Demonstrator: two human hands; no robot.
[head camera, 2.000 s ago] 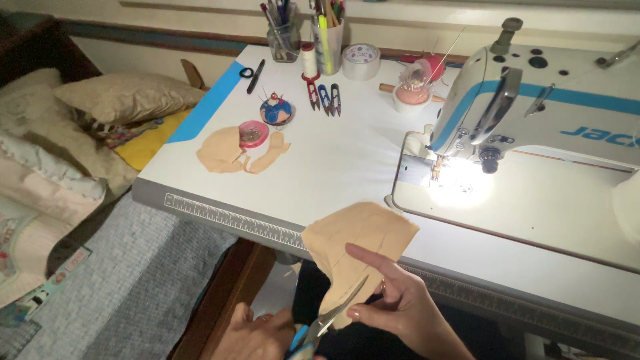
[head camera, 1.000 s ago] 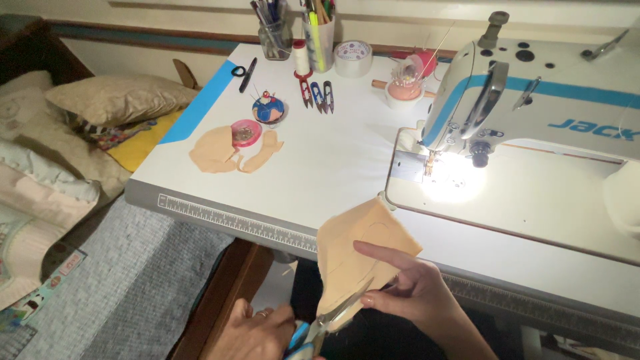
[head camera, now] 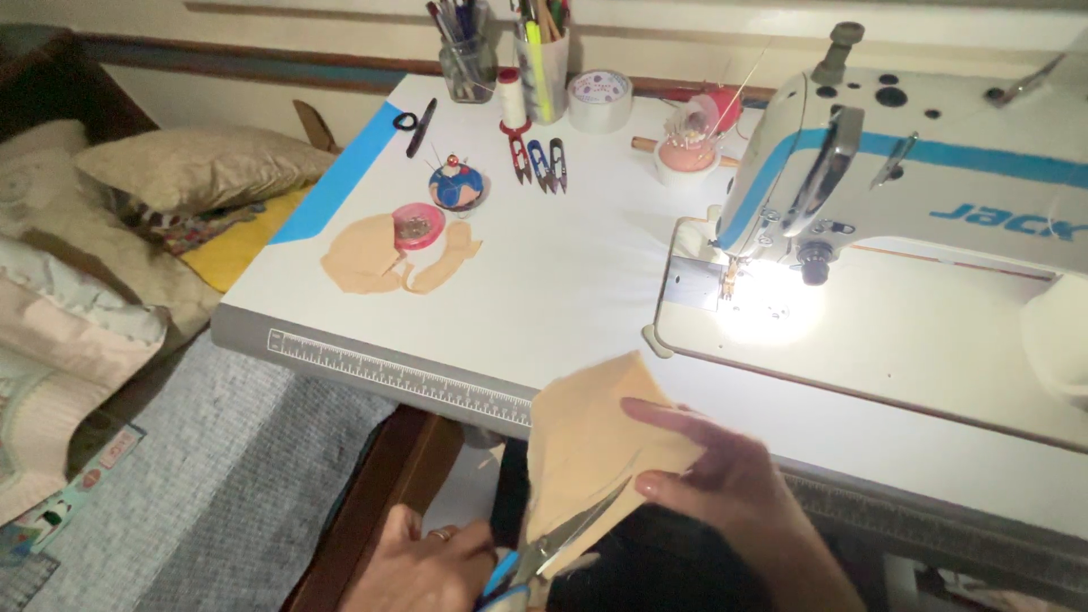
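Observation:
My left hand (head camera: 429, 561), wearing a ring, is at the bottom centre around the handles of blue-handled scissors (head camera: 544, 552); the handles are partly hidden. Metal blades reach up and right across a piece of beige fabric (head camera: 586, 425) bearing a faint drawn line. My right hand (head camera: 731, 484) pinches the fabric's right side, index finger on top and thumb near the blade tips. The fabric overlaps the table's front edge. Further left on the table lie beige cut pieces (head camera: 361, 255), touching a pink dish of pins (head camera: 418, 226); a blue pincushion (head camera: 456, 184) sits behind them.
A sewing machine (head camera: 918, 170) with its lamp lit stands right. Thread snips (head camera: 538, 161), a thread spool (head camera: 512, 102), a tape roll (head camera: 600, 100), pen holders (head camera: 542, 76) and another pincushion (head camera: 687, 155) are at the back. A ruler strip (head camera: 399, 374) runs along the front edge; cushions (head camera: 204, 166) lie left.
The beige fabric has turned between my hands, and its upper corner has shifted. The scissors have shifted with it, their blades still at the fabric's lower part.

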